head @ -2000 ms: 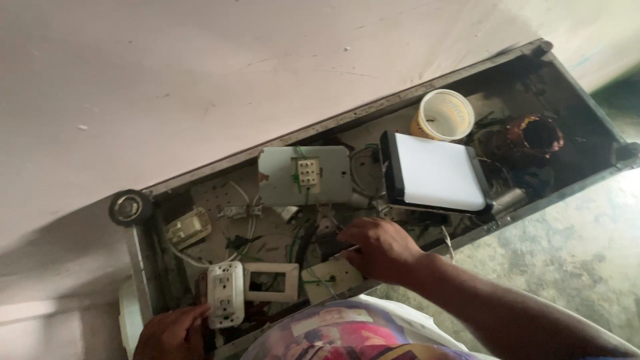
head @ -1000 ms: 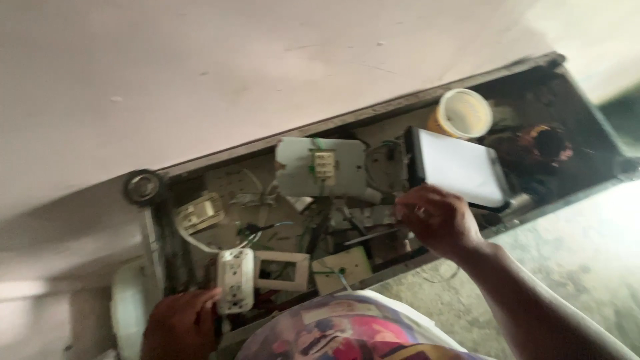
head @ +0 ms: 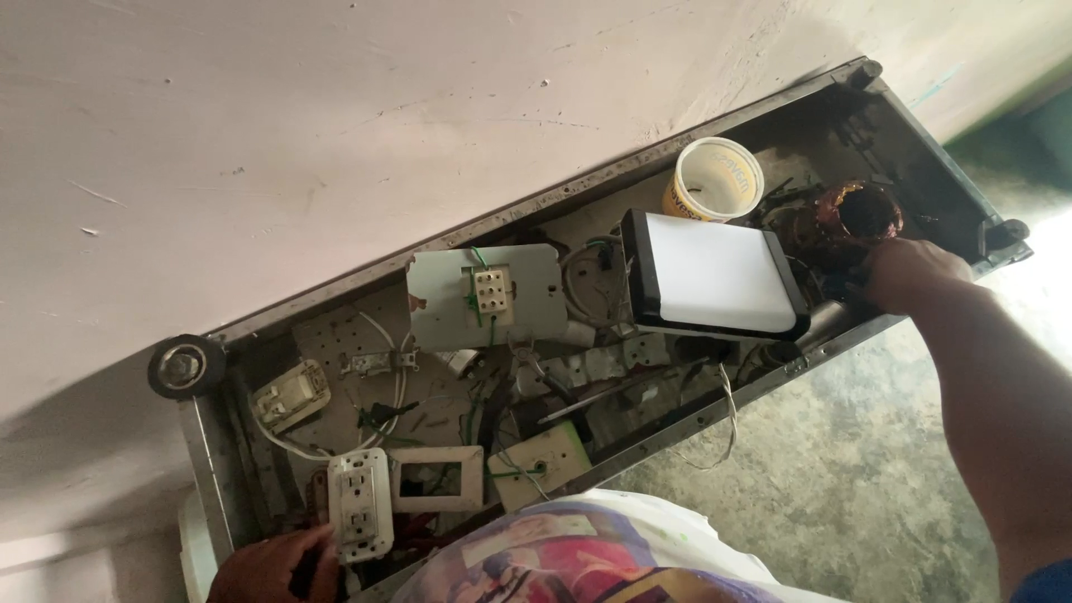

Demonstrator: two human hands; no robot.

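Note:
My left hand (head: 280,569) is at the bottom left, at the edge of a white duplex socket outlet (head: 360,505); its fingers are partly hidden, so its hold cannot be told. On the right, my right hand (head: 917,272) reaches into the metal tray (head: 946,180), beside a coil of copper wire (head: 858,211); its fingertips are hidden. Right of the outlet lies a white rectangular frame (head: 438,479), then a cream plate with a green wire (head: 540,466). A grey metal plate (head: 536,293) bears a terminal block (head: 491,291). A black-edged white lamp panel (head: 716,272) rests across the middle.
A plastic tub (head: 720,180) stands behind the lamp panel. A cream switch fitting (head: 291,395) and loose wires lie at the tray's left. A screwdriver-like rod (head: 586,400) lies near its front edge. A caster wheel (head: 186,366) projects at the corner beside the wall.
My right hand has moved right, from near the cream plate, past the lamp panel, to the copper coil. My left hand stays by the socket outlet.

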